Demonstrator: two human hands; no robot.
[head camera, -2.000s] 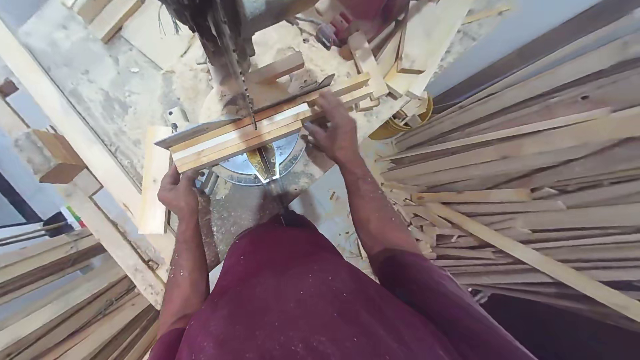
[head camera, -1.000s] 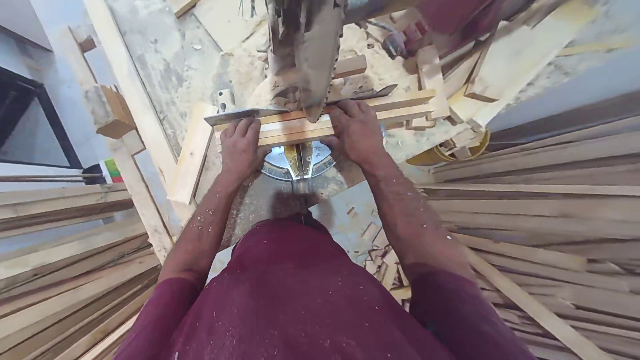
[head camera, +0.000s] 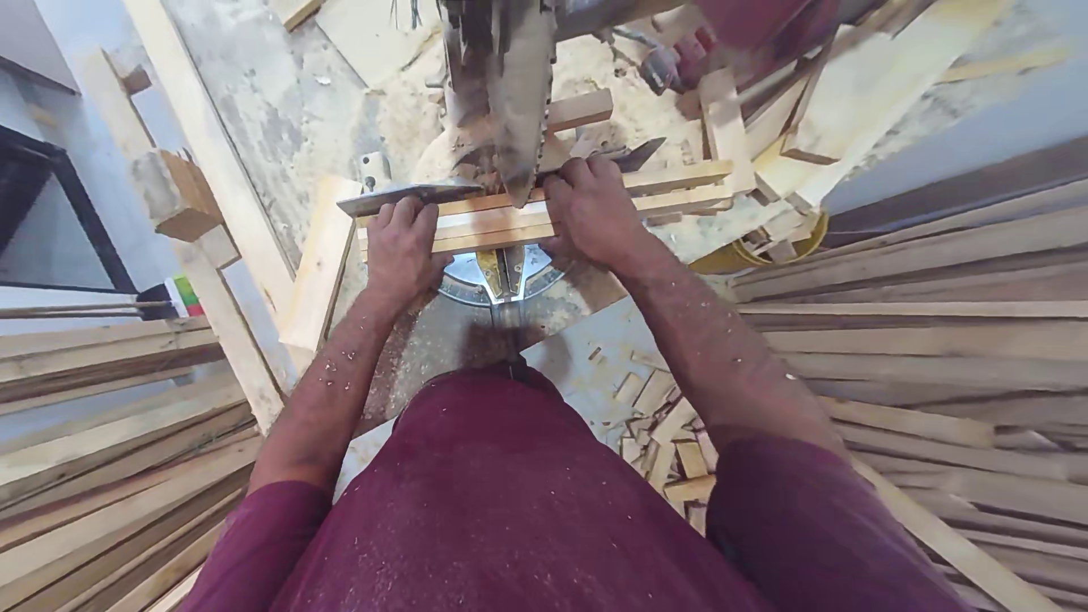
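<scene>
Several wooden strips (head camera: 493, 228) lie side by side across the table of a miter saw, along its metal fence (head camera: 408, 197). My left hand (head camera: 399, 251) grips their left part, fingers over the top. My right hand (head camera: 595, 208) is closed over them right of the saw blade (head camera: 523, 110), close to its toothed edge. The blade's lower tip is just above or at the strips; contact cannot be told. Below the strips shows the saw's round metal base (head camera: 501, 272) with a yellow slot insert. Both thumbs are largely hidden.
Long timber stacks stand at the right (head camera: 935, 340) and left (head camera: 110, 425). A yellow bucket (head camera: 816, 242) holds offcuts. More offcuts (head camera: 671, 425) lie on the floor beside my right arm. Sawdust and loose wood blocks (head camera: 582, 110) lie behind the fence. A short board (head camera: 319, 263) rests left of my left hand.
The strips, tilted and apart from the fence line two seconds ago, now lie nearly level along it. My right hand has closed over them nearer the blade, and my left hand has moved onto their top.
</scene>
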